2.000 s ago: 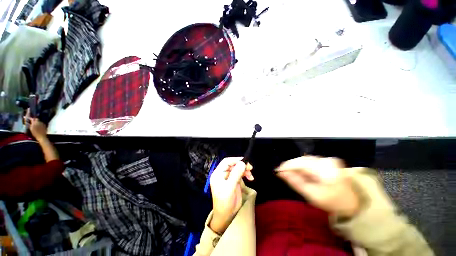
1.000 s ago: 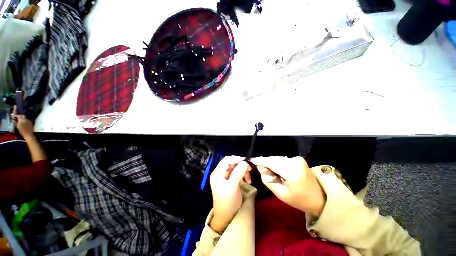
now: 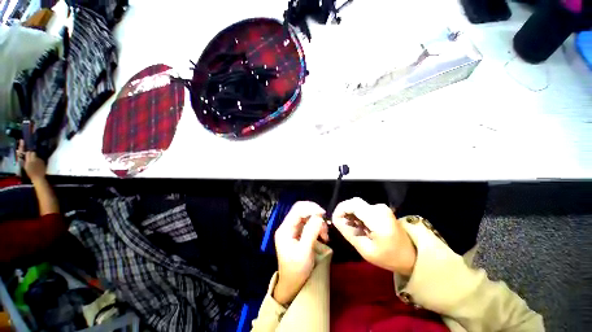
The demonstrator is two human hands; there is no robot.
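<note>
A short black knot button strip [image 3: 336, 191] stands up from my fingertips, its round knob at the top over the table's front edge. My left hand [image 3: 300, 243] pinches its lower end. My right hand [image 3: 376, 235] is close beside it, fingertips bent together near the strip's lower end. A needle or thread between the right fingertips is too small to make out. The round red plaid container [image 3: 283, 74] on the table holds a tangled black heap of strips with white specks [image 3: 234, 91].
A red plaid oval [image 3: 144, 120] lies left of the container. A long narrow box [image 3: 415, 81] lies at right, with a bottle [image 3: 542, 35] and phone [image 3: 487, 9] beyond. More black strips [image 3: 318, 11] lie behind the container. Another person's arm [image 3: 42, 188] is at far left.
My right hand was apart at the right two seconds ago, then came in against the strip. Since one second ago it has shifted slightly, and the knob has moved a little right.
</note>
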